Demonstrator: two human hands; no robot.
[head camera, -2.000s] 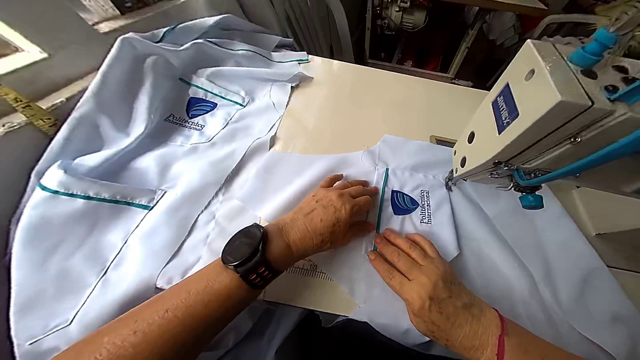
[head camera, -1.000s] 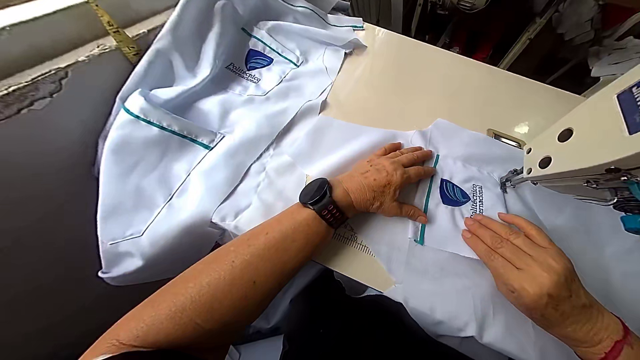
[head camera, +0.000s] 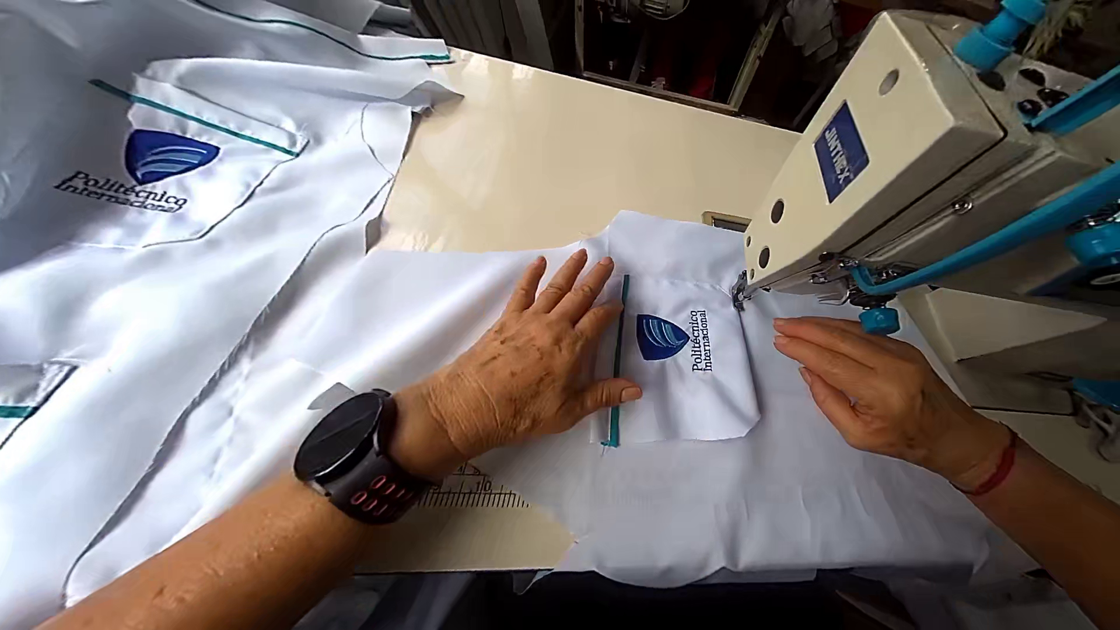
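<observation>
A white fabric pocket (head camera: 691, 402) with a teal trim strip and an embroidered blue emblem lies on a larger white garment panel (head camera: 647, 507). The presser foot (head camera: 740, 290) of the sewing machine (head camera: 875, 149) meets the pocket's far right corner. Spread flat, my left hand (head camera: 542, 359) rests on the panel, its thumb and index finger at the teal strip. My right hand (head camera: 875, 385) is just right of the pocket, over the panel, fingers together and slightly bent, thumb a little apart; nothing shows in it. Whether it touches the cloth is unclear.
Another white garment piece (head camera: 289, 262) with a similar emblem pocket covers the left side of the cream sewing table (head camera: 560, 131). Printed ruler marks (head camera: 477, 497) show near the table's front edge. Blue thread guides (head camera: 997, 236) are on the machine. Behind the table stands a metal frame (head camera: 674, 92).
My right hand has come off the pocket's lower part to its right side, near the presser foot. My left hand stays by the teal strip. The view has shifted.
</observation>
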